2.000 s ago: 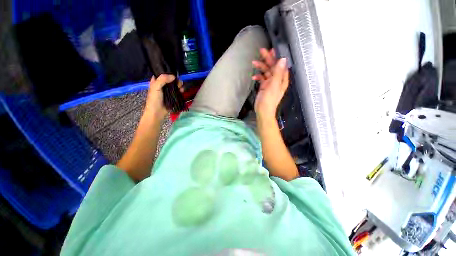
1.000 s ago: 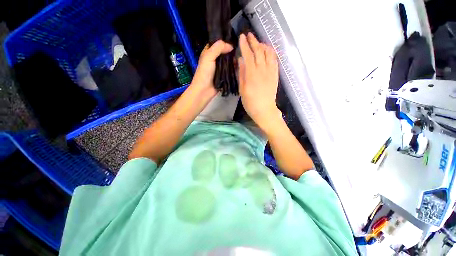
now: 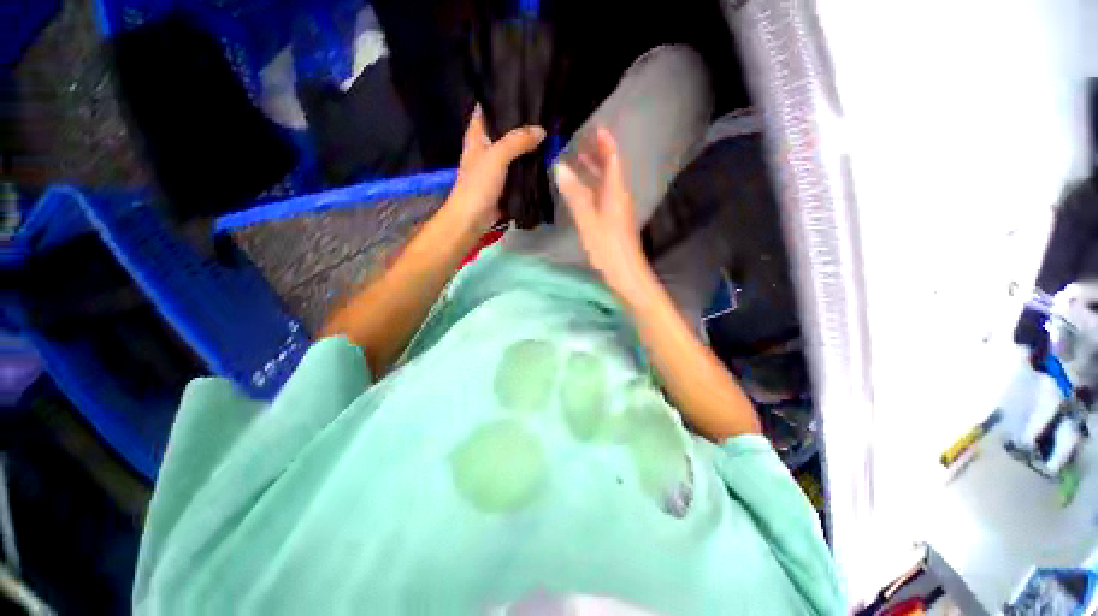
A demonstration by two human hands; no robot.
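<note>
My left hand (image 3: 491, 169) holds a bundle of dark cut cloth (image 3: 527, 181), its thumb over the near part. The bundle hangs in long folds past the hand towards the top of the view, above my grey-trousered leg. My right hand (image 3: 602, 205) is just right of the bundle, its fingers apart and raised, with nothing seen in it. The picture is blurred, and a small gap seems to lie between the right fingers and the cloth.
A blue crate (image 3: 349, 200) with dark cloth stands ahead on the left, another blue crate (image 3: 157, 289) nearer. The white machine table (image 3: 927, 241) runs along the right, with a yellow-and-black tool (image 3: 970, 443) and part of the sewing machine (image 3: 1060, 427) at the edge.
A second ago both hands were at the bundle; now my right hand is lower and beside it. The view has shifted, so table and machine sit farther right. My left hand still holds the bundle.
</note>
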